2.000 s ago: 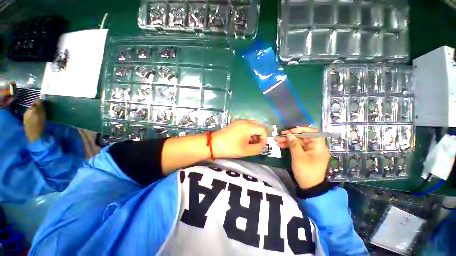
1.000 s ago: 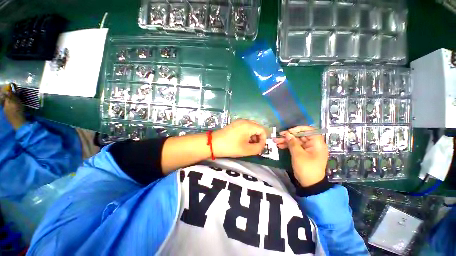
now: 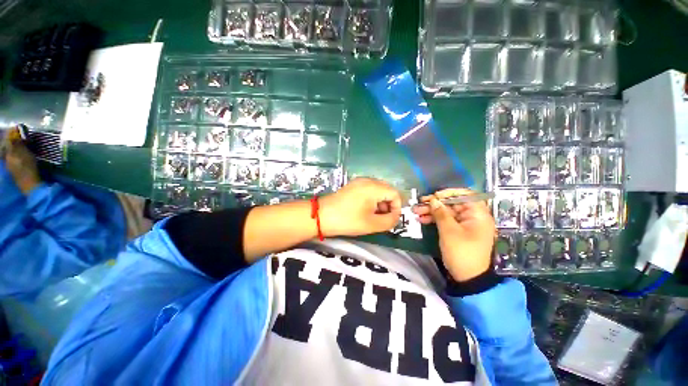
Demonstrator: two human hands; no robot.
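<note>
My left hand (image 3: 368, 211), with a red cord at the wrist, is closed around a small component that is mostly hidden in the fingers. My right hand (image 3: 462, 230) holds thin grey tweezers (image 3: 469, 199) that lie across its fingers, their tip end towards my left fingertips. A small white piece with dark marks (image 3: 410, 225) shows between the two hands, in front of my shirt. The hands are close together; whether the tweezers touch the component cannot be told.
A part-filled clear tray (image 3: 308, 121) lies left of centre, a filled tray (image 3: 557, 185) at right. Other trays (image 3: 520, 45) are at the top. A blue-ended film packet (image 3: 426, 147) lies at centre. A white box (image 3: 656, 132) stands at right. A neighbour's arm (image 3: 56, 226) is at left.
My hands have stayed almost in place, with slight movement of the right fingers and tweezers. The neighbour's hand at left has moved towards the picture's left edge.
</note>
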